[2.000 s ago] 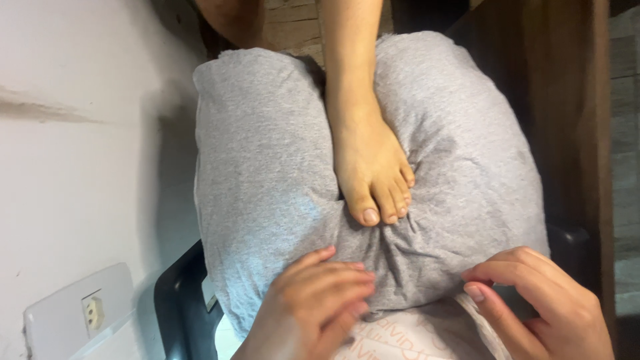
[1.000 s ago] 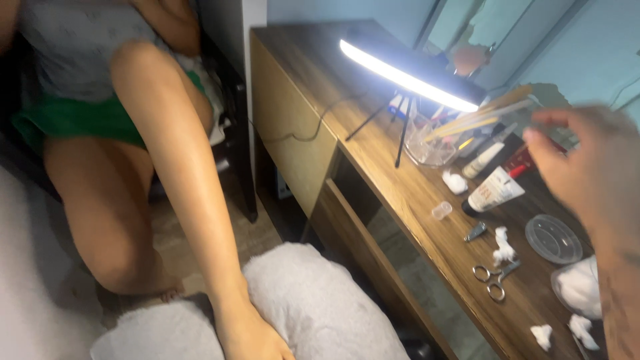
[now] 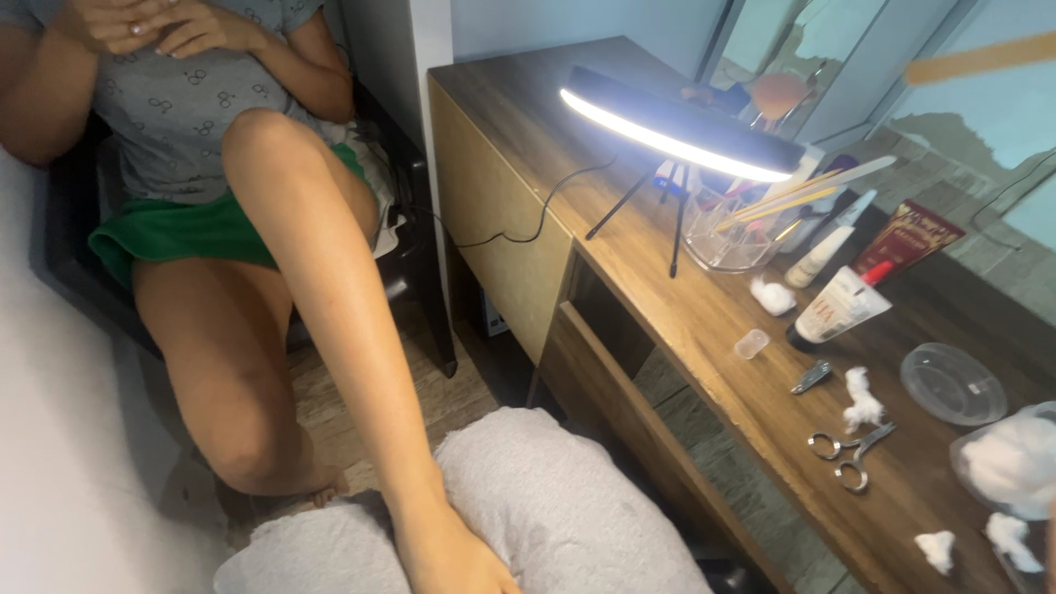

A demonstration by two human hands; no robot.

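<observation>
Neither of my hands shows. A blurred tan flat stick (image 3: 982, 58) juts in from the upper right edge; what holds it is out of frame. A thin skin-coloured sliver at the lower right edge is too little to identify. Another person's bare foot (image 3: 454, 553) rests on the grey cushion (image 3: 569, 503), its toes cut off below. On the wooden desk, a clear holder (image 3: 730, 239) contains several sticks. Near it stand a white tube (image 3: 841, 305) and a dark red tube (image 3: 912, 235). Small scissors (image 3: 850, 458) lie close to a nail clipper (image 3: 813, 377).
The person sits in a black chair (image 3: 433, 305) at the left, hands together. A lit lamp (image 3: 676, 136) on a tripod stands on the desk (image 3: 701, 363). Cotton (image 3: 1015, 462) fills a tub beside a clear lid (image 3: 953, 384). Below, a drawer (image 3: 643, 445) juts out.
The view has swung from the foot toward the desk. My right hand, over the desk's right side a second ago, has left the frame. The tan stick now shows at the upper right.
</observation>
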